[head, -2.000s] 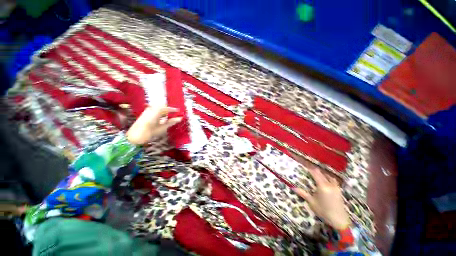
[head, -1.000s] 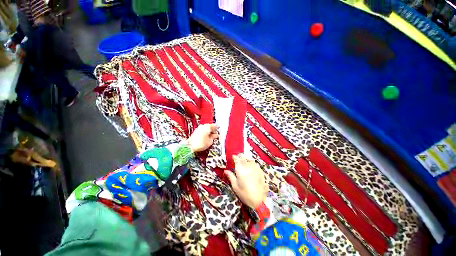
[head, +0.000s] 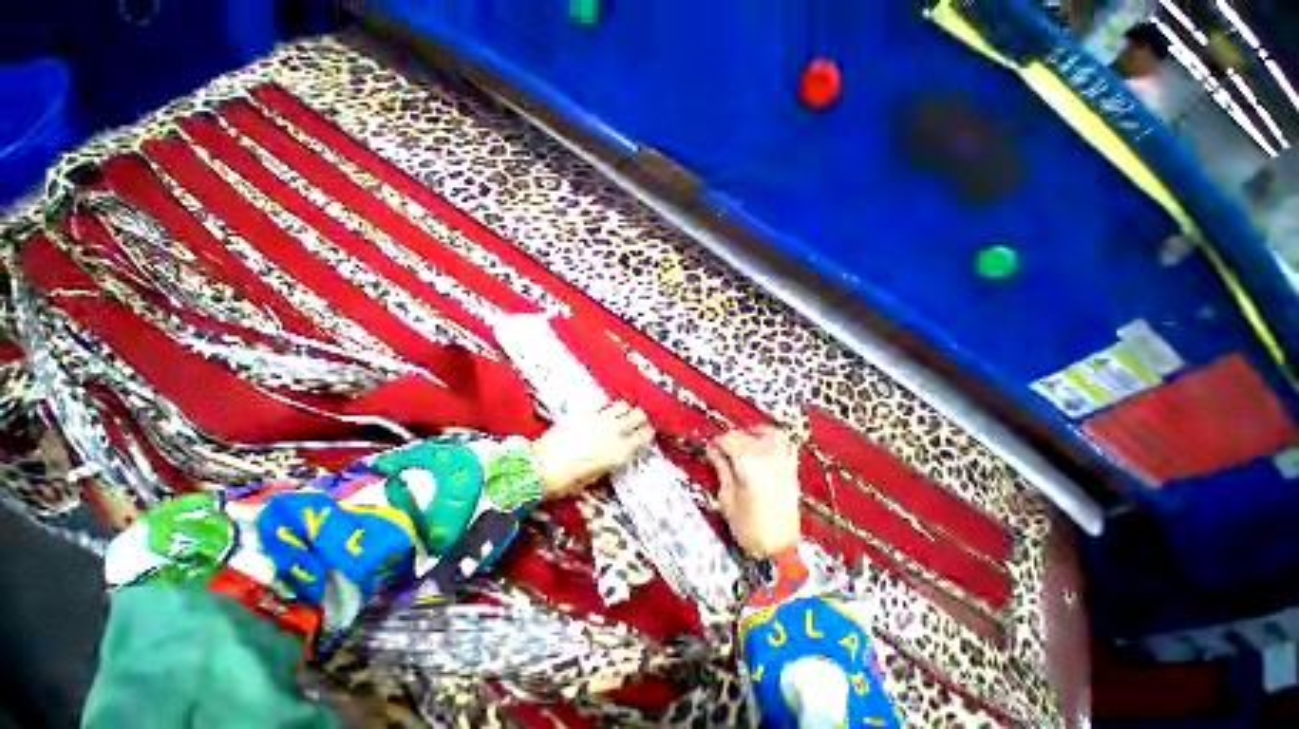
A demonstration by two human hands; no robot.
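Observation:
Layered leopard-print fabric [head: 627, 257] lies over the bed, with long red bands [head: 356, 192] between narrow leopard strips. My left hand [head: 587, 444] has its fingers curled on a pale, layered-edge fabric strip [head: 549, 368] that runs diagonally over the red. My right hand [head: 758, 484], just to its right, pinches the edge of the red fabric; its fingertips partly hide the hold. Thin, tangled scrap strips [head: 499, 634] lie below my hands and at the left.
The long blue press beam [head: 869, 200] stands behind the fabric, with a red button [head: 819, 83], a green button [head: 997, 262], labels and a red-orange sheet [head: 1197, 416]. A brown-red bed surface [head: 1061, 612] shows at the right. Part of a blue tub [head: 29, 121] shows upper left.
The view has turned, shifting the bed leftward. My hands remain close together at the strip; my right hand now lies farther right of my left. The pale strip now slants down to the right.

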